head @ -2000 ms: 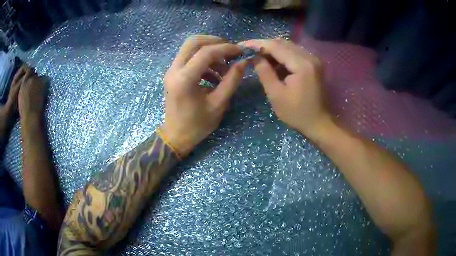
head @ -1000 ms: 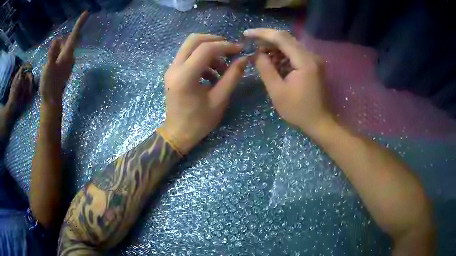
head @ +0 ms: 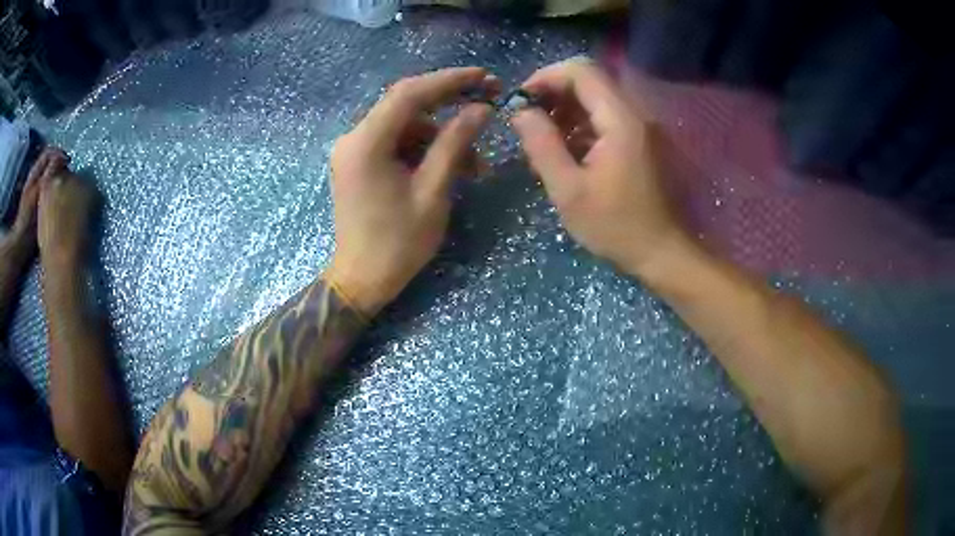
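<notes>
A small dark fitting [head: 517, 99] with a pale spot shows between my two hands, above the bubble wrap at the upper middle. My right hand [head: 607, 173] pinches it between thumb and fingertips. My left hand [head: 393, 188] has its thumb and index finger close together beside it, with a thin dark bit at the fingertips. The parts are small and blurred, so I cannot tell whether they are joined. My left palm side and curled fingers are partly hidden.
Shiny bubble wrap [head: 471, 398] covers the table, with a pink-red area [head: 743, 178] at right. Another person's forearm and hands [head: 68, 220] rest at the left edge. A pale translucent item [head: 361, 10] is at the far edge. Dark cloth-like shapes [head: 880, 94] fill the upper right.
My left hand has shifted slightly left and its fingertips have drawn a little away from my right fingertips. The neighbour's raised hand has gone back down to the left.
</notes>
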